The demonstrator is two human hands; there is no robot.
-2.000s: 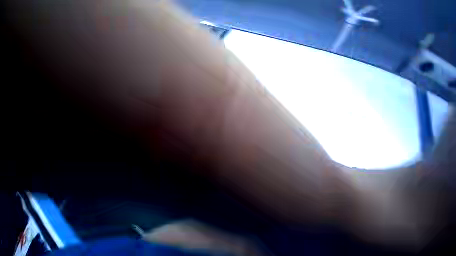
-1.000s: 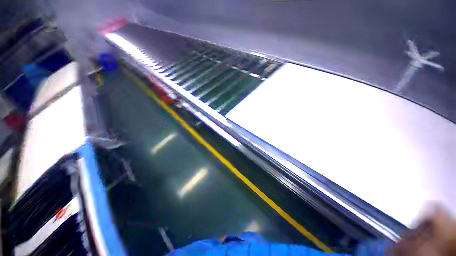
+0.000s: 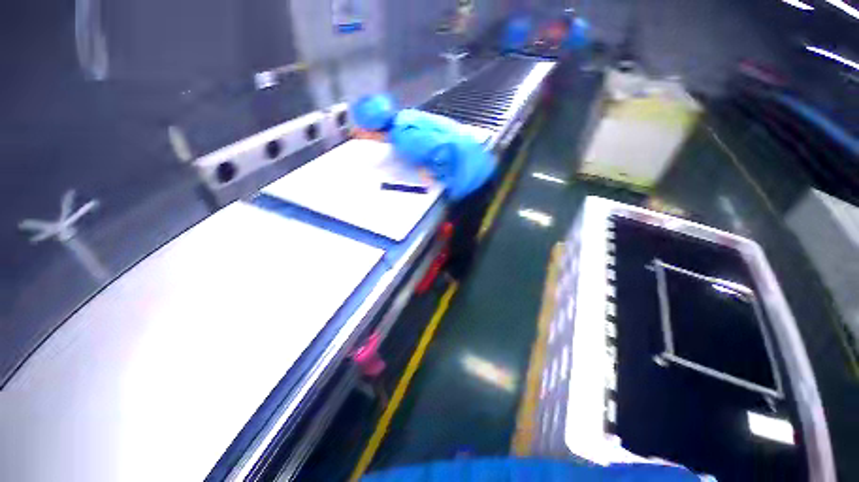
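No hand of mine shows; only a blue sleeve or garment edge is at the bottom. A large bright white backlight unit [image 3: 198, 329] lies on the conveyor [image 3: 325, 362] at the left, nearest me. A second white unit [image 3: 344, 186] lies beyond it, with a dark flat strip [image 3: 404, 188] on it. At the right, a glossy black display panel [image 3: 650, 348] lies in a white foam tray [image 3: 586, 377], with small white rectangles along its left edge. A thin white lifting frame [image 3: 716, 372] rests on the panel.
A person in blue [image 3: 443, 151] leans over the second unit. A green floor aisle [image 3: 490, 325] with a yellow line runs between conveyor and tray. A pale stack [image 3: 636, 136] stands beyond the tray. A white rail with dark round holes [image 3: 250, 160] is behind the conveyor.
The view has swung along the line, so the conveyor is now at the left. The person, black panel and foam tray have come into view. The hand at lower right has left the picture.
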